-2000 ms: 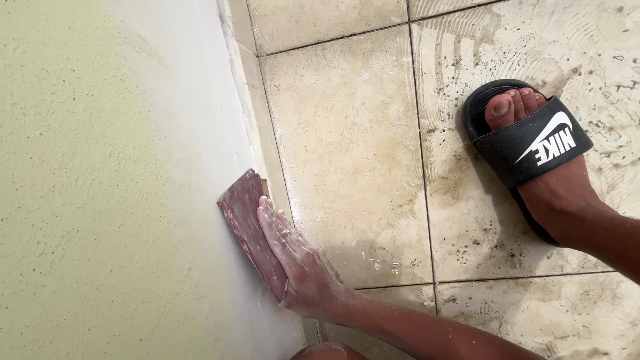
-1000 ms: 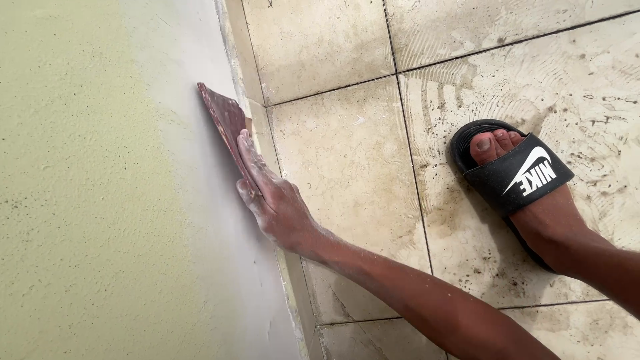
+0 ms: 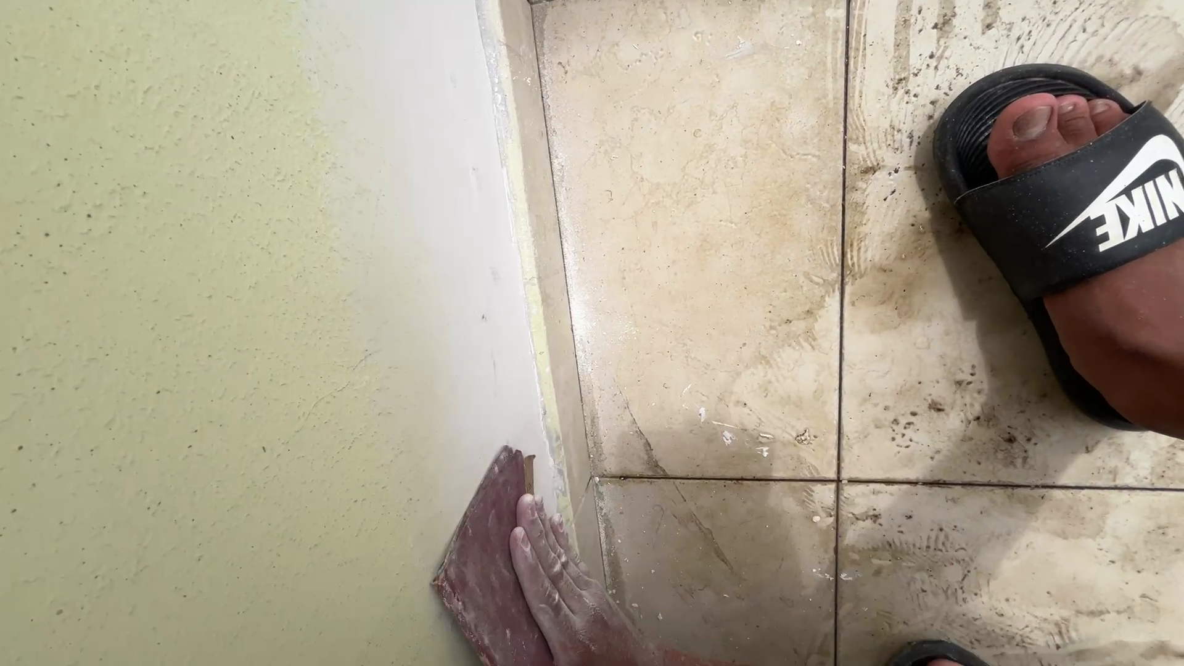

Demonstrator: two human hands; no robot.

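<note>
One dusty hand, which looks like my right hand [image 3: 569, 587], presses a reddish-brown sheet of sandpaper [image 3: 490, 573] against the low part of the wall at the bottom of the view. Its fingers lie flat along the sheet, and a thin tan edge shows beside the fingertips. Under and above the sheet runs a band of white filler [image 3: 425, 231] on the green textured wall [image 3: 166, 324]. Pale powder covers the fingers. My other hand does not show.
A narrow tile skirting [image 3: 553, 277] meets the stained floor tiles [image 3: 694, 231], where white dust and flakes lie. At the right is a foot in a black Nike slide [image 3: 1054, 213]; part of another black slide [image 3: 934, 653] shows at the bottom edge.
The hand with the sandpaper has moved along the wall to the bottom of the view; a second ago it was higher, near the skirting. The view has shifted too.
</note>
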